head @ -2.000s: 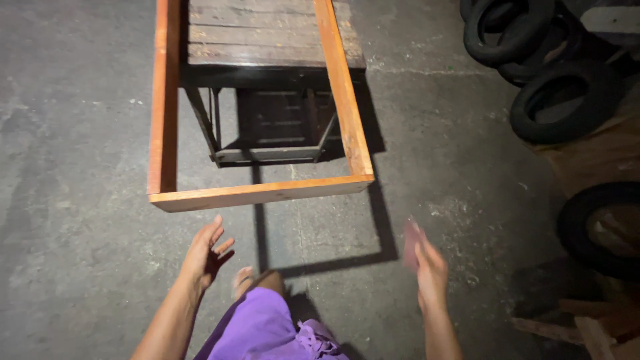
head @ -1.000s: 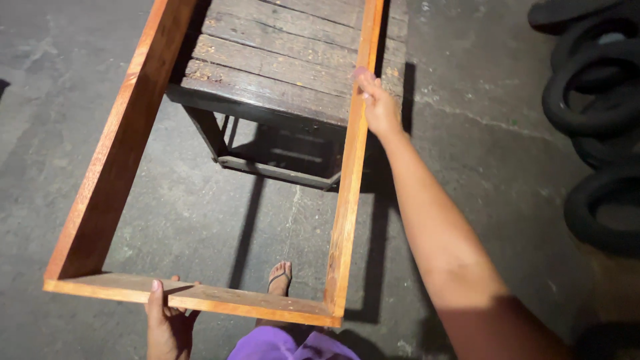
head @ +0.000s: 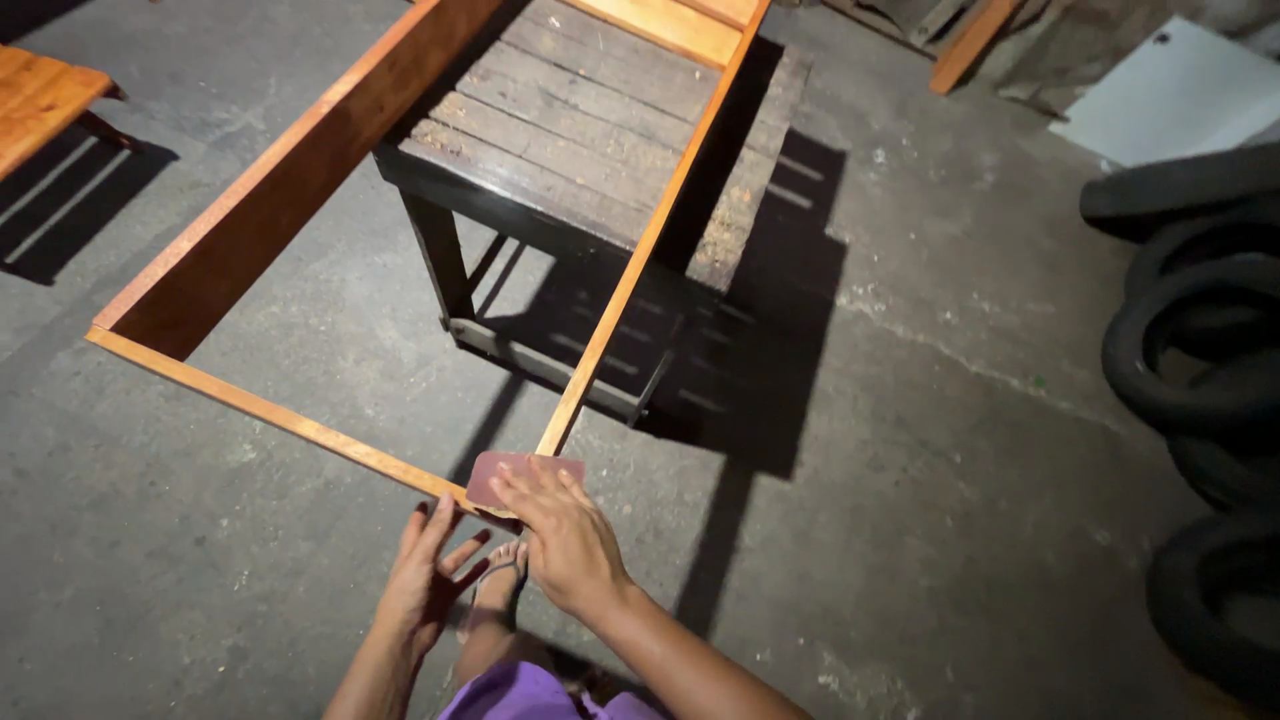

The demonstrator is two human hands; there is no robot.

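Note:
A rectangular wooden frame [head: 290,425] rests across a slatted wooden workbench [head: 560,150], its near end reaching out past the bench toward me. My right hand [head: 565,535] lies over a pinkish sheet of sandpaper [head: 500,470] and presses it flat on the frame's near right corner, which the sheet partly covers. Just left of that corner, my left hand [head: 430,575] is at the outer side of the near board, fingers apart and thumb side up by the edge; whether it touches the wood is hard to tell.
Several black tires [head: 1200,340] are piled along the right. A pale flat panel [head: 1180,95] lies behind them, near a wooden board [head: 975,45]. An orange-brown wooden piece of furniture [head: 45,100] stands at the upper left. My sandaled foot [head: 500,565] is on the concrete floor below the corner.
My right hand has come back from the frame's right side to its near right corner. My left hand, which held the near board, is now beside that corner with fingers apart. The view has shifted.

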